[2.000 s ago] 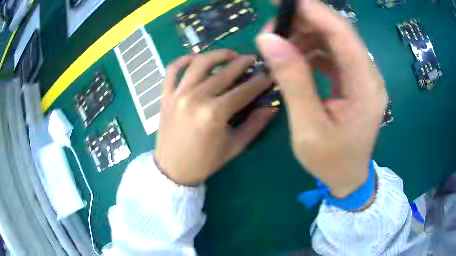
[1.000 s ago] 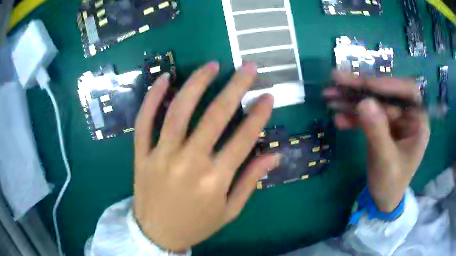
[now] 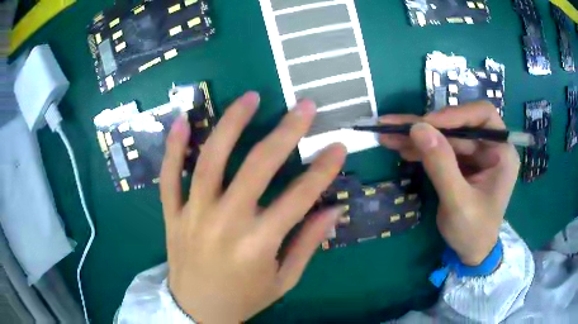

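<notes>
My right hand, with a blue wrist band, holds a thin black pointed tool with a pale rear end. Its tip is at the lower end of a white label sheet that bears a column of grey rectangles. My left hand is spread flat, its fingers apart; fingertips touch or hover at the sheet's lower left edge. A black circuit board lies just below the sheet, partly behind the left hand's fingertips. Another shiny board is partly under the left fingers.
More boards lie at the upper left, upper right and behind the right hand. Narrow dark boards stand at the right. A white charger with a cable and a whitish packet are at the left.
My right hand has moved left, bringing the tool from beside the sheet to its lower end. Earlier both hands were over a board higher up; the view has since shifted.
</notes>
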